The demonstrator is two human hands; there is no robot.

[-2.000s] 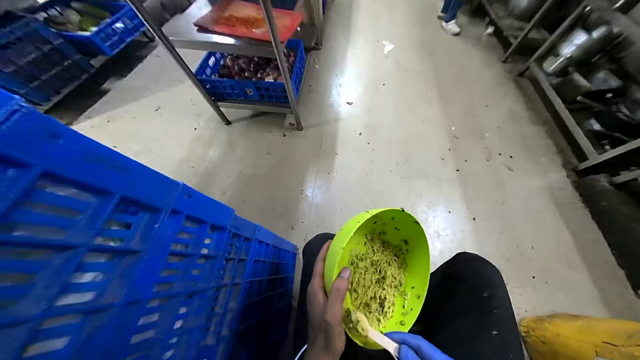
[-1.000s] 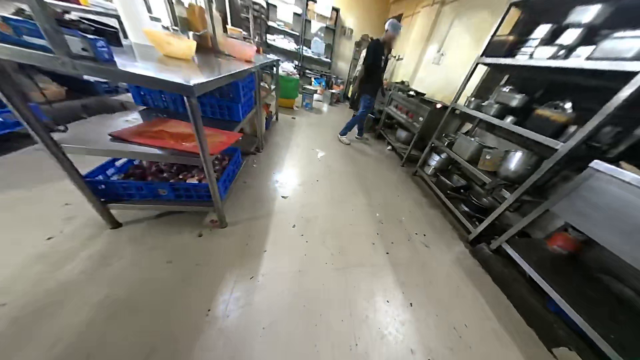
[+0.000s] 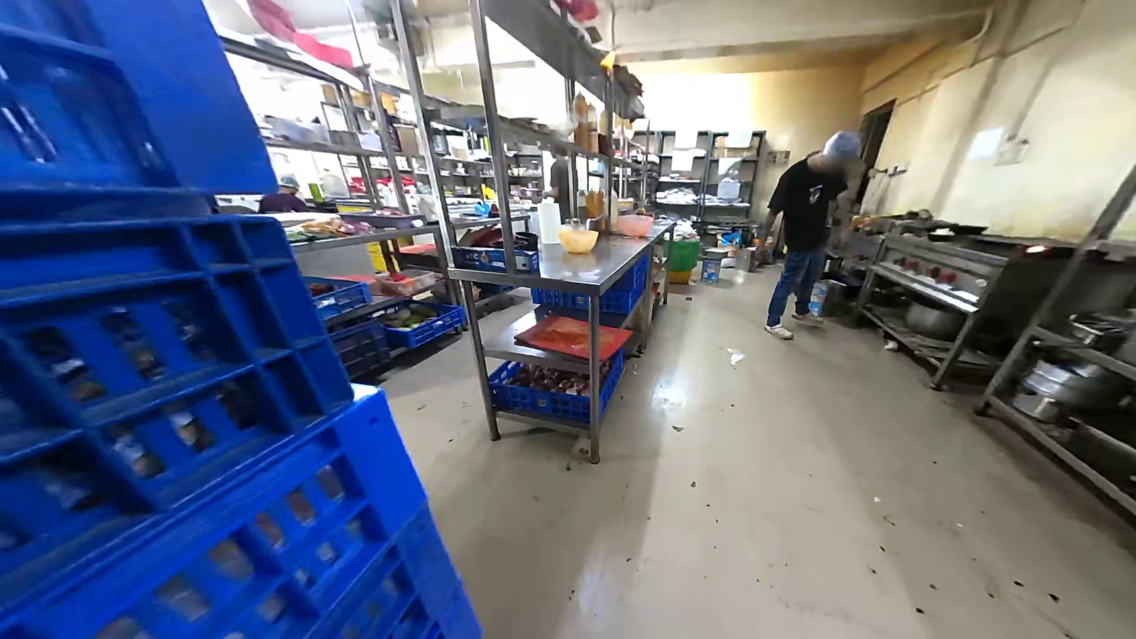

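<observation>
Neither of my hands shows in the head view now, nor does the green bowl. Close by on the left rises a stack of blue plastic crates (image 3: pixel 169 355). Ahead stands a stainless steel table (image 3: pixel 577 271) bearing a yellowish bowl (image 3: pixel 578 240), a pinkish bowl (image 3: pixel 635 225) and a white bottle (image 3: pixel 548 222). A stained red cutting board (image 3: pixel 572 337) lies on its lower shelf. Under the board, a blue crate (image 3: pixel 550 404) holds many dark reddish items, possibly onions.
A person (image 3: pixel 806 226) in a black shirt and hair covering stands near a steel cooking range (image 3: pixel 945 271) on the right. Metal racks with pots (image 3: pixel 1056 386) line the right side. Debris dots the pale floor (image 3: pixel 710 497). A green bin (image 3: pixel 682 257) stands farther back.
The view has swung up and away from my lap, where two seconds ago my hands held the green bowl of shredded food and a utensil. The crate stack fills the left side again.
</observation>
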